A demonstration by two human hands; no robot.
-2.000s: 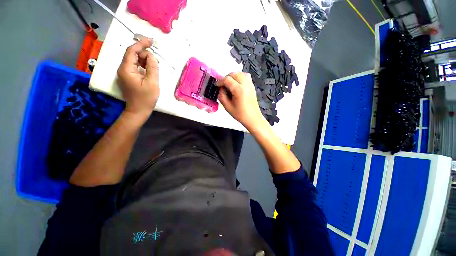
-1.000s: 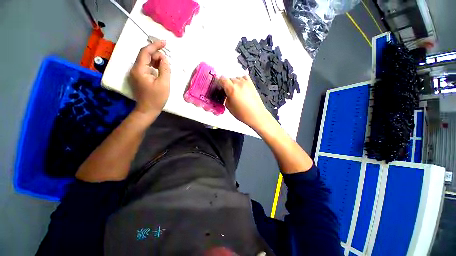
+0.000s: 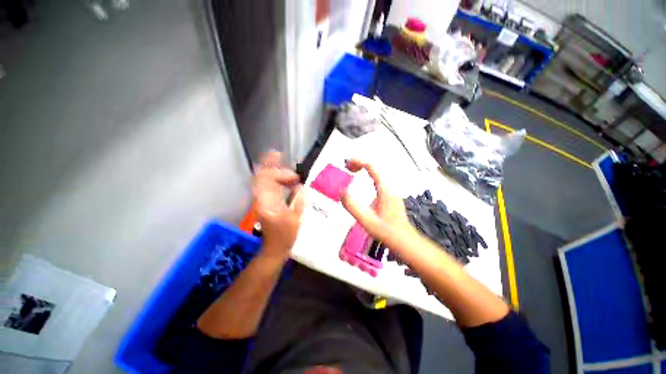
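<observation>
My left hand (image 3: 276,208) is raised at the table's left edge, blurred; whether it holds anything cannot be told. My right hand (image 3: 383,208) is above the table, thumb and index finger apart, with a small dark spot at the index fingertip. The pink fixture (image 3: 358,248) lies near the table's front edge, partly behind my right hand and forearm, with black parts in its recess. A second pink block (image 3: 332,181) lies further back, between my hands. A loose pile of black parts (image 3: 445,226) lies on the right, partly covered by my right forearm.
A blue bin (image 3: 164,303) with black parts stands left of my knees. A clear plastic bag (image 3: 471,150), thin metal tools (image 3: 400,139) and a grey bundle (image 3: 356,120) lie at the table's far side. A grey panel (image 3: 252,73) stands beyond my left hand.
The view has swung toward the far left. My right hand has left the pink fixture and opened its fingers. My left hand has risen, and the pale rod no longer shows at it.
</observation>
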